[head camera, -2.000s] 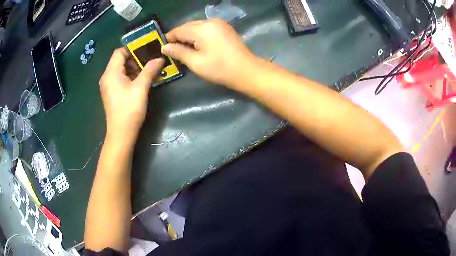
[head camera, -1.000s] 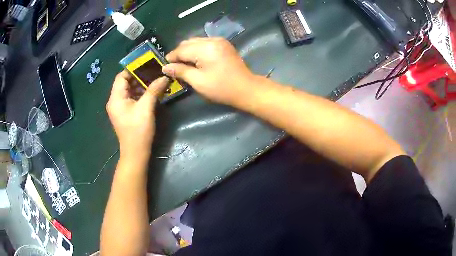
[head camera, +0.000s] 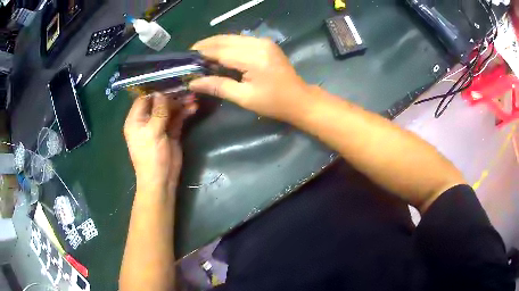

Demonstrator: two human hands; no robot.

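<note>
The phone assembly [head camera: 162, 71] is tilted up on edge above the mat and blurred; its dark face and a light side edge show, with a bit of yellow below. My right hand [head camera: 247, 74] grips its right end between thumb and fingers. My left hand [head camera: 155, 128] is just below it, fingers up near its lower side and blurred; whether the fingertips touch it cannot be told.
A white bottle with a blue tip [head camera: 151, 34] lies behind the phone. A black battery [head camera: 345, 35] is at back right, a dark phone [head camera: 69, 108] at left, a keypad [head camera: 105, 38] at back left. Clear dishes [head camera: 42, 153] and a red stool [head camera: 495, 85] also show.
The phone assembly has turned from its yellow face up to tilted on edge, its dark side showing. My left thumb has come off the yellow face, and that hand is now lower.
</note>
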